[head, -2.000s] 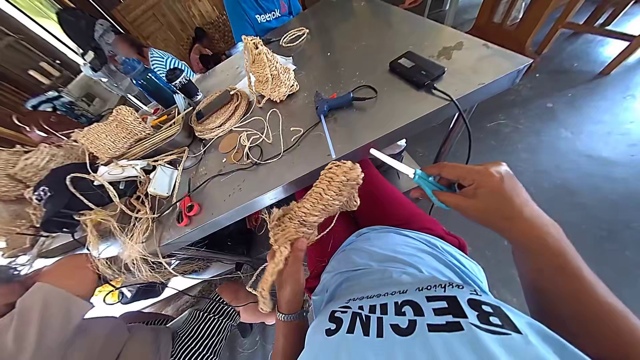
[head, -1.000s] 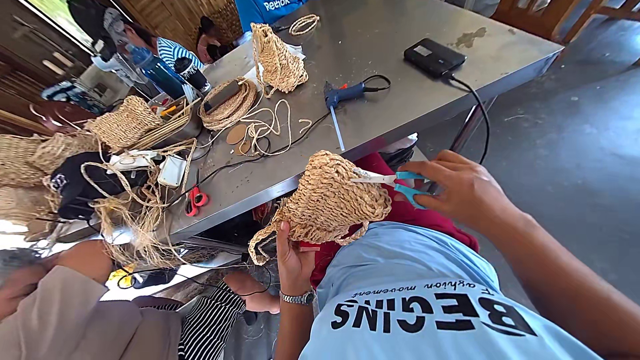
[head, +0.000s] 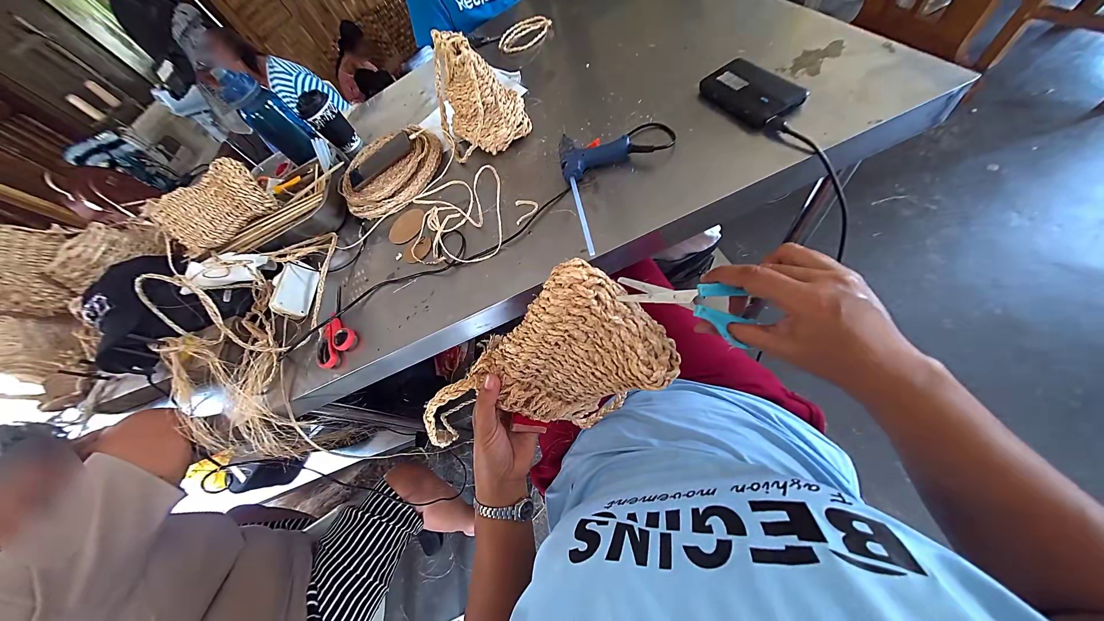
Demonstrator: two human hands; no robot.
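My left hand [head: 503, 444] grips the braided end of a woven natural-fibre bag [head: 586, 345] over my lap, its fingers partly hidden beneath the weave. In my right hand [head: 798, 302] is a pair of scissors with light blue handles [head: 720, 310]. Their blades are parted a little, with the tips at the upper right edge of the bag. Whether the tips touch the fibre, I cannot tell.
On the metal table [head: 724, 185] lie a blue glue gun [head: 604, 155], a black box with a cable [head: 752, 90], red-handled scissors [head: 335, 342], a rope coil [head: 392, 177] and another woven piece [head: 479, 95]. A person [head: 129, 526] sits at the lower left.
The woven bag has turned and now shows a broader side. My right hand has brought the blue scissors from clear of the bag to its edge.
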